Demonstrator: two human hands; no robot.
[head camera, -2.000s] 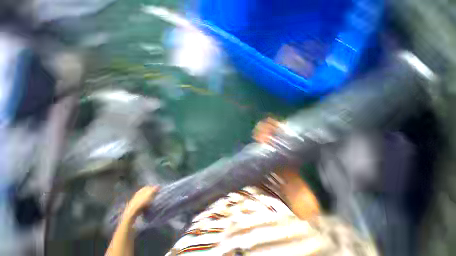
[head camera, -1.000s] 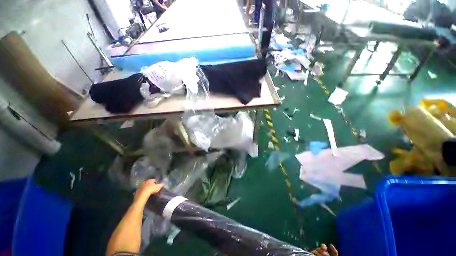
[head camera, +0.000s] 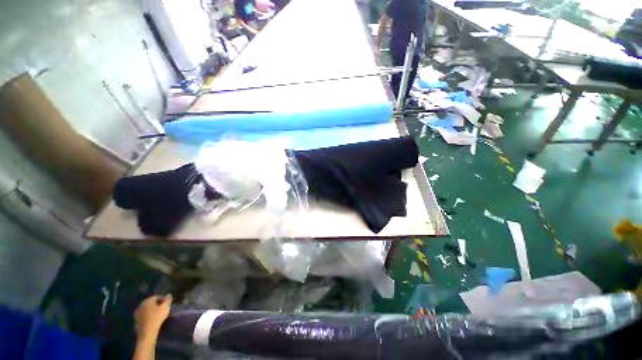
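Note:
A long dark fabric roll in shiny clear plastic (head camera: 310, 336) lies level across the bottom of the view, with a white band near its left end. My left hand (head camera: 152, 318) is on that left end, fingers curled over it. My right hand is mostly hidden behind the roll; only blurred fingertips (head camera: 424, 313) may show at its upper edge. The cutting table (head camera: 422, 228) stands just beyond the roll. On it lie an unwrapped black fabric roll (head camera: 359, 176), crumpled clear plastic wrap (head camera: 236, 172) and a light blue roll (head camera: 281, 124).
A blue plastic bin (head camera: 42, 337) is at the lower left. A brown roll (head camera: 53, 137) leans on the left wall. Plastic is heaped under the table. Paper offcuts (head camera: 528, 292) lie on the green floor at right. A person (head camera: 405, 42) stands beside the table further back.
The view has turned and moved closer to the table. The wrapped roll has swung from slanted to nearly level before me. My left hand stays at its left end.

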